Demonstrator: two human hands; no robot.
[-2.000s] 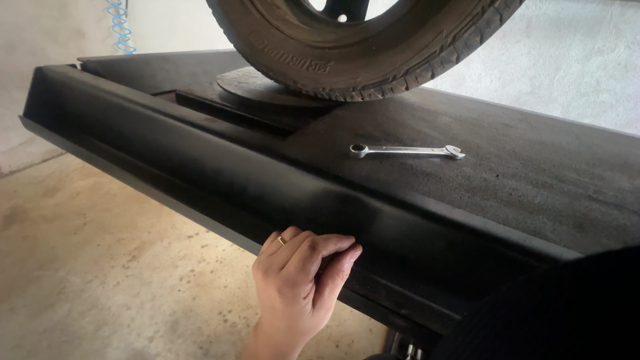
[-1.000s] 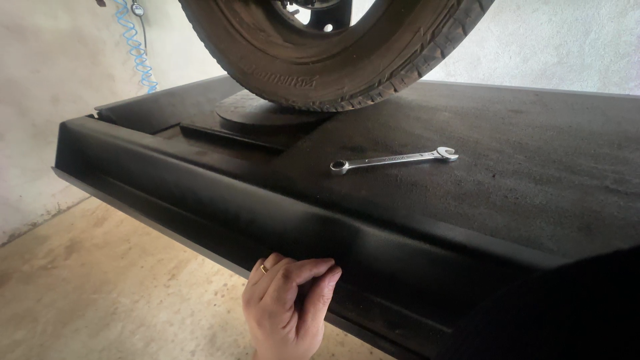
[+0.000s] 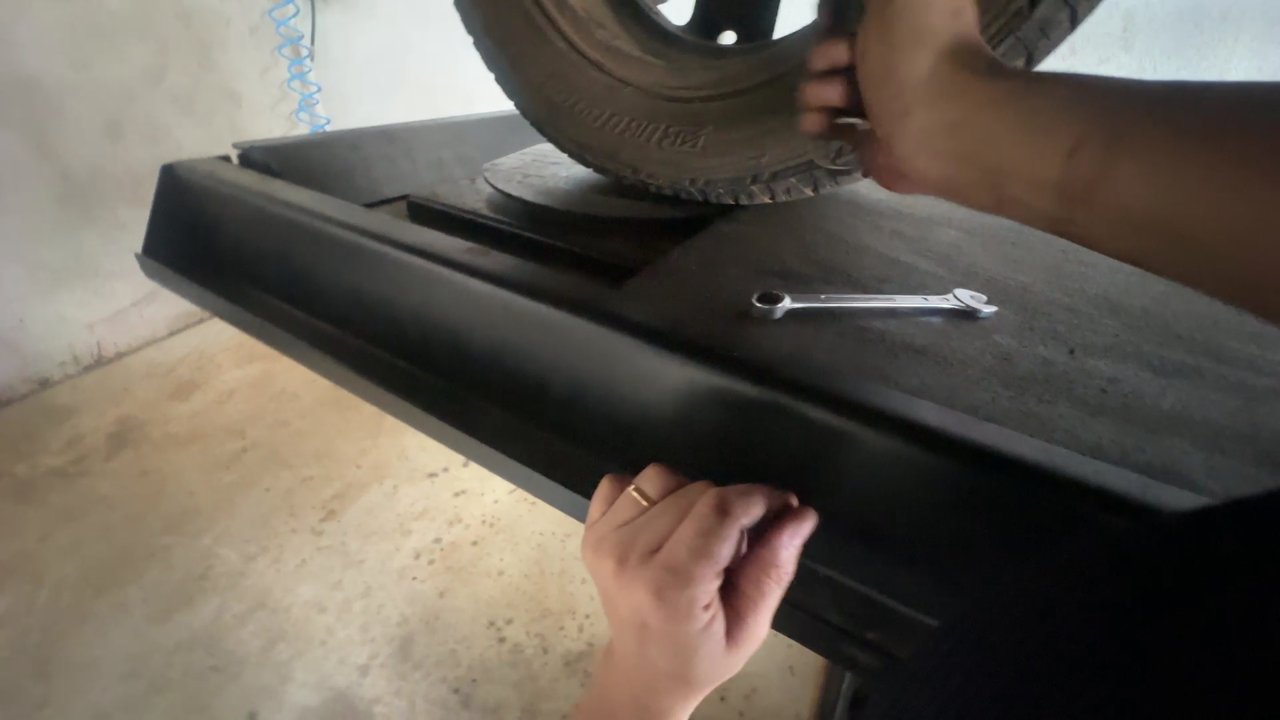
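Note:
My left hand (image 3: pixel 690 570), with a ring on one finger, has its curled fingers over the lower edge of the black metal side rail (image 3: pixel 500 340) of a lift platform. At the upper right my right hand (image 3: pixel 880 95) is blurred in front of the tire (image 3: pixel 640 130); its fingers are curled, and whether the dark shape at them is a held thing cannot be told. A combination wrench (image 3: pixel 870 303) lies on the platform deck (image 3: pixel 1080 350), below my right hand, its ring end to the left and its open end to the right.
The tire stands partly on a round plate (image 3: pixel 560 180) set in the platform, beside a long slot. A blue coiled hose (image 3: pixel 298 70) hangs by the wall (image 3: pixel 120 150) at the upper left. Below the rail lies the stained concrete floor (image 3: pixel 330 540).
My right hand and forearm have come into view at the upper right, in front of the tire. My left hand stays at the rail, and the wrench still lies on the deck.

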